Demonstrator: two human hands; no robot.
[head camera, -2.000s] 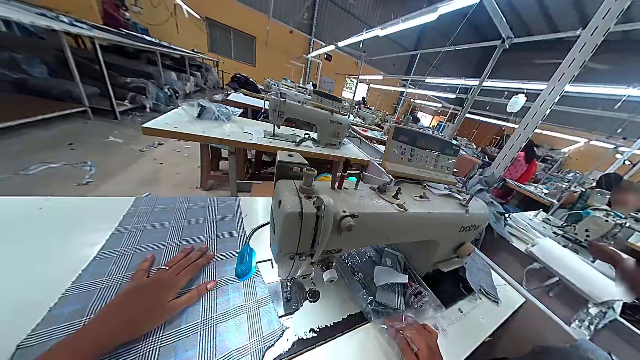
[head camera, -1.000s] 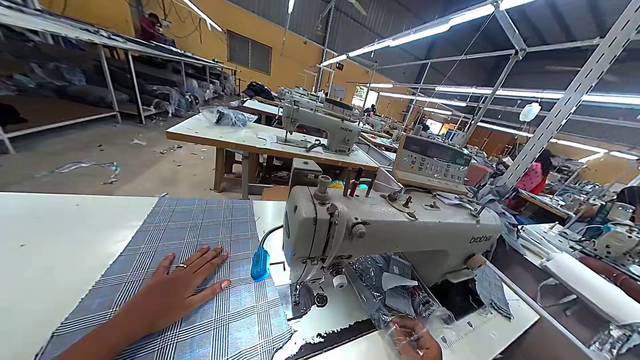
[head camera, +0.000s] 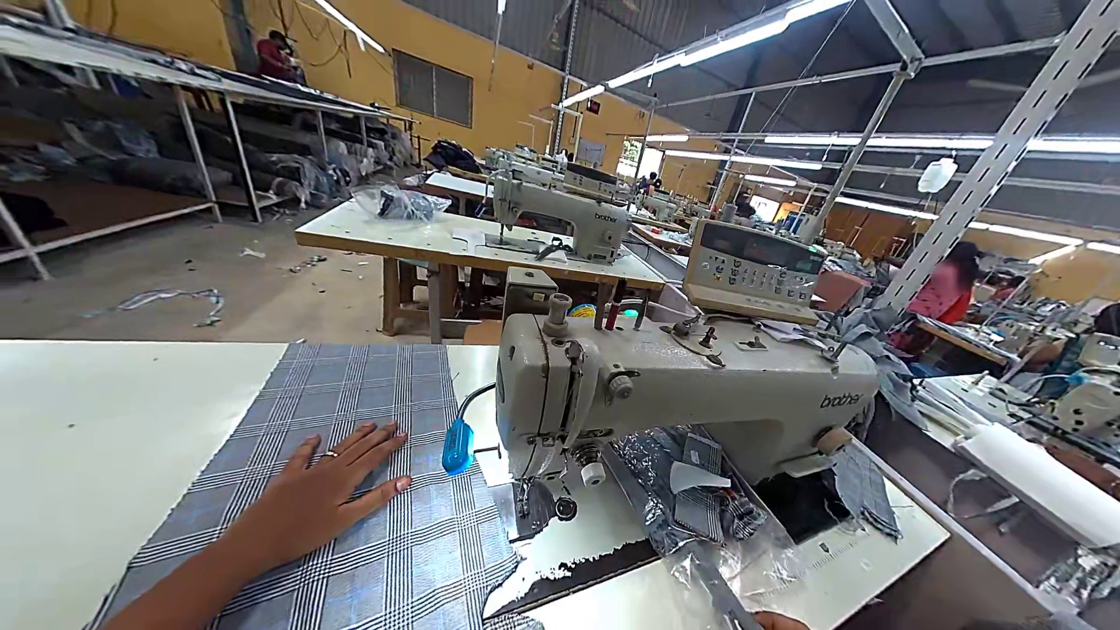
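My left hand (head camera: 328, 494) lies flat, fingers spread, on a grey plaid fabric piece (head camera: 367, 437) left of the Brother sewing machine (head camera: 682, 385). Only part of my right hand (head camera: 779, 621) shows at the bottom edge, beside a clear plastic bag (head camera: 726, 551) and a grey strip; its grip is hidden. The bag, with small plaid fabric pieces (head camera: 700, 490) in and on it, sits under the machine arm. A blue-handled tool (head camera: 458, 446) hangs by the machine head, near the cloth's right edge.
Behind stands another sewing machine (head camera: 560, 214) on a table (head camera: 350, 234) with a plastic bag. A control panel (head camera: 752, 267) rises behind my machine. Shelves with wrapped rolls (head camera: 175, 171) line the left. More plaid cloth (head camera: 866, 490) hangs at right. People are in the background.
My right hand has moved down toward the bottom edge, mostly out of view, and the plastic there reaches lower. My left hand has stayed flat on the plaid cloth.
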